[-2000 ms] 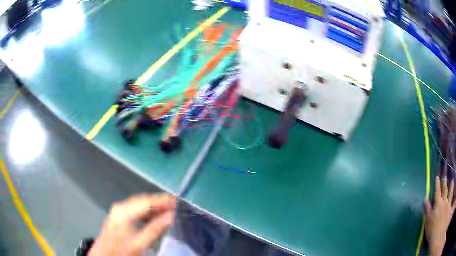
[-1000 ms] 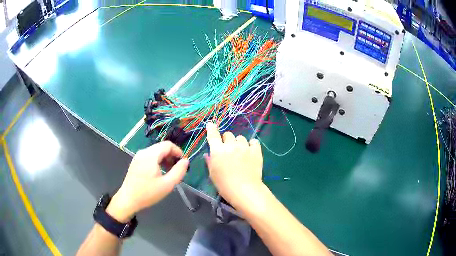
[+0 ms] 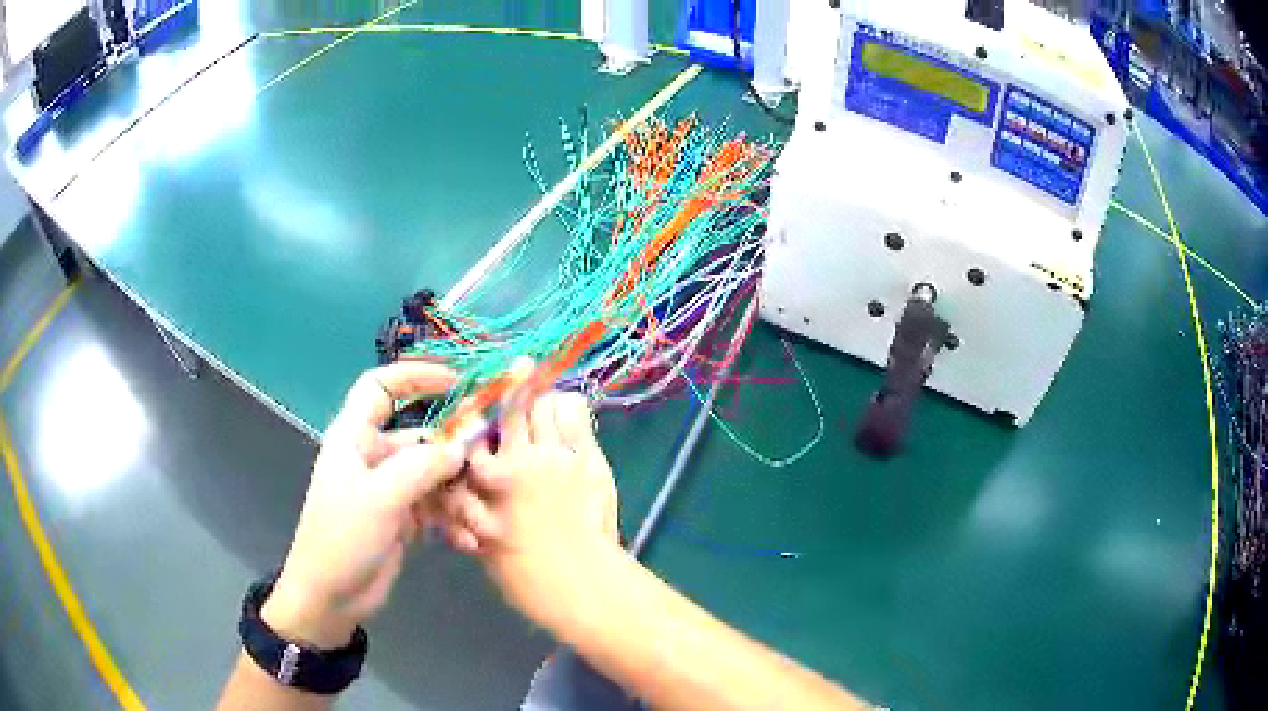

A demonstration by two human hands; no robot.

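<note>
A loose harness bundle (image 3: 612, 299) of green, orange, white and red wires lies left of the machine. Black connector housings (image 3: 406, 328) sit at its near left end, by the table edge. My left hand (image 3: 369, 486), with a black wristband, closes on wires at the connector end. My right hand (image 3: 545, 479) is against it, fingers bent on the same wires. My fingers hide the connector ends there. The white wire twisting machine (image 3: 918, 236) has a black twisting head (image 3: 907, 372) hanging from its front.
A grey cable (image 3: 677, 472) runs over the table edge beside my right hand. A short blue wire (image 3: 758, 553) lies in front of the machine. Yellow tape (image 3: 1179, 278) crosses the green table. A darker wire bundle (image 3: 1246, 445) is at the far right.
Both hands have come onto the near end of the bundle and together. My right hand has moved left off the middle wires. Earlier, my right hand was at the far right edge.
</note>
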